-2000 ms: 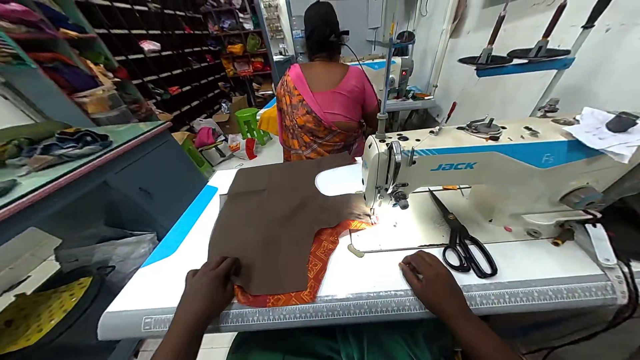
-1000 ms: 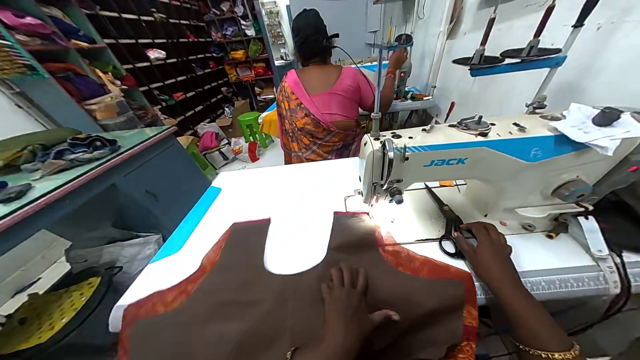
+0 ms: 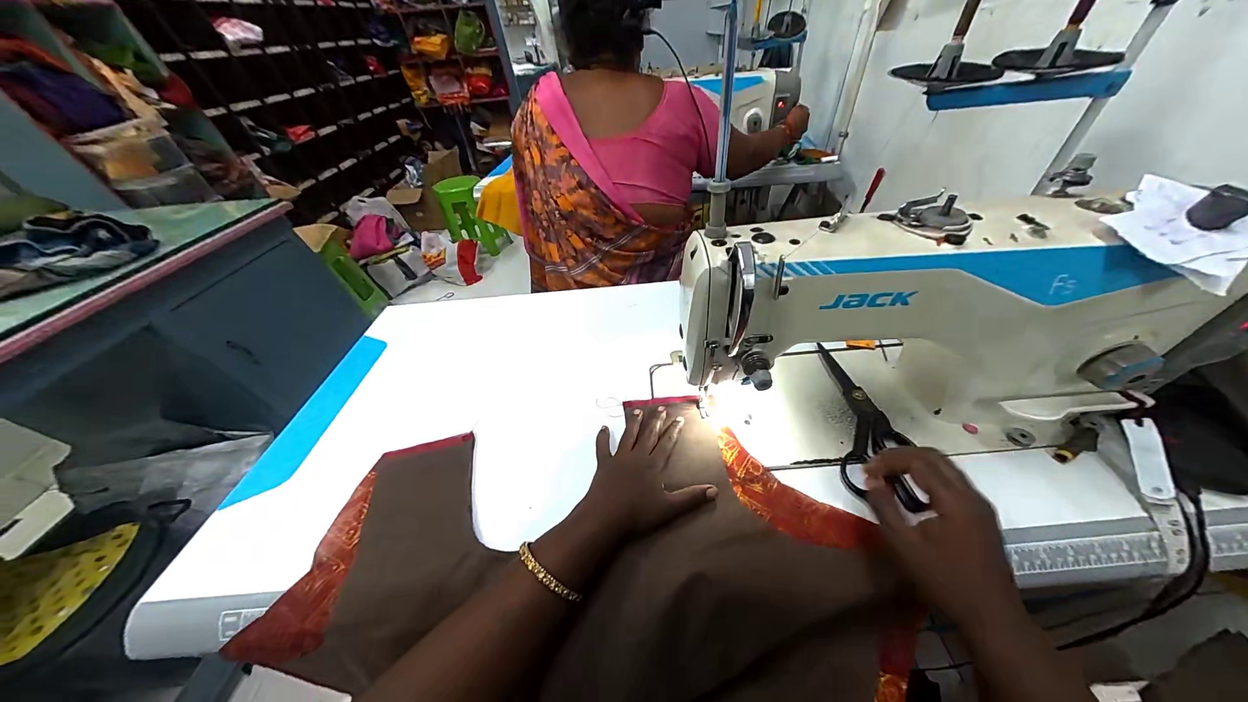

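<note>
A brown fabric piece (image 3: 770, 595) with red patterned edging (image 3: 790, 502) lies over the front of the white table, its narrow top edge beside the needle area of the Jack sewing machine (image 3: 926, 283). My left hand (image 3: 639, 478) rests flat on the cloth, fingers spread, just left of the needle. On the machine bed lie black-handled scissors (image 3: 868, 419), blades pointing away. My right hand (image 3: 936, 526) is at their handle loops, fingers curled; whether it grips them cannot be told. The machine's lamp lights the cloth near the presser foot, which is hard to make out in the glare.
A person (image 3: 624, 166) sits ahead at another sewing machine. Thread stands (image 3: 1014, 68) are at the right rear, with paper (image 3: 1180, 234) on the machine top. At left are a counter (image 3: 185, 244) and a basket (image 3: 68, 585). A green stool (image 3: 468, 214) stands behind the table.
The brown cloth, earlier lying left of the needle with my left hand at its lower edge, has been turned and brought nearer me. My right hand has moved right to the scissors.
</note>
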